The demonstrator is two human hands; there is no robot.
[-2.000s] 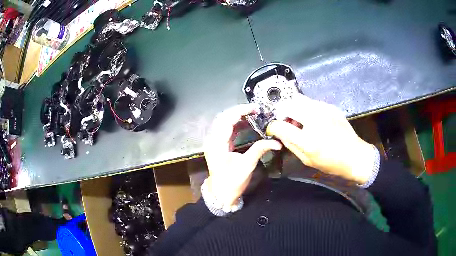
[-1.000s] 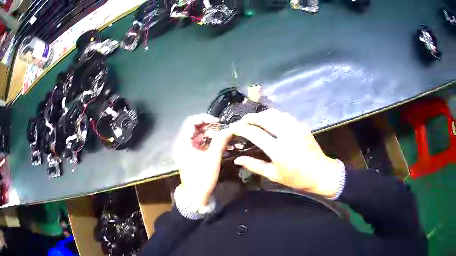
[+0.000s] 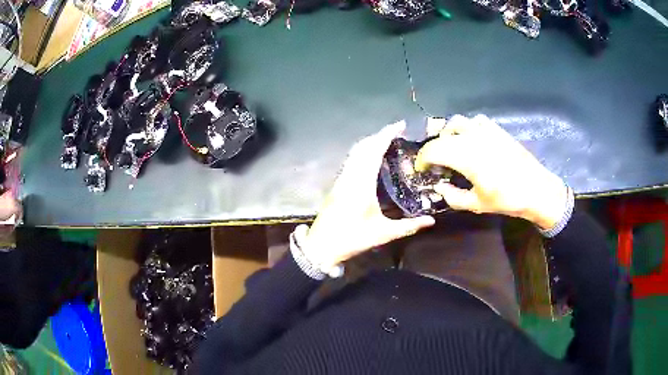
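Observation:
A round black housing is held up at the near edge of the dark green mat, tilted so that its inner side with pale parts shows. My left hand grips its left side and underside, with the thumb along the near rim. My right hand is at its right side, with fingertips on the small pale parts inside. The fingers hide much of the inside, and I cannot tell which part they touch. A small pale piece shows just beyond the housing, beside my right fingers.
Black units with dangling boards and red wires lie in a cluster at the left. More units line the far side. A thin dark line lies beyond my hands. Below are a cardboard box of black parts and a red stool.
The housing has turned from its board face showing flat to a tilted pose with its inside showing. My left hand now wraps its side, and my right fingers have moved inside it. The view has shifted.

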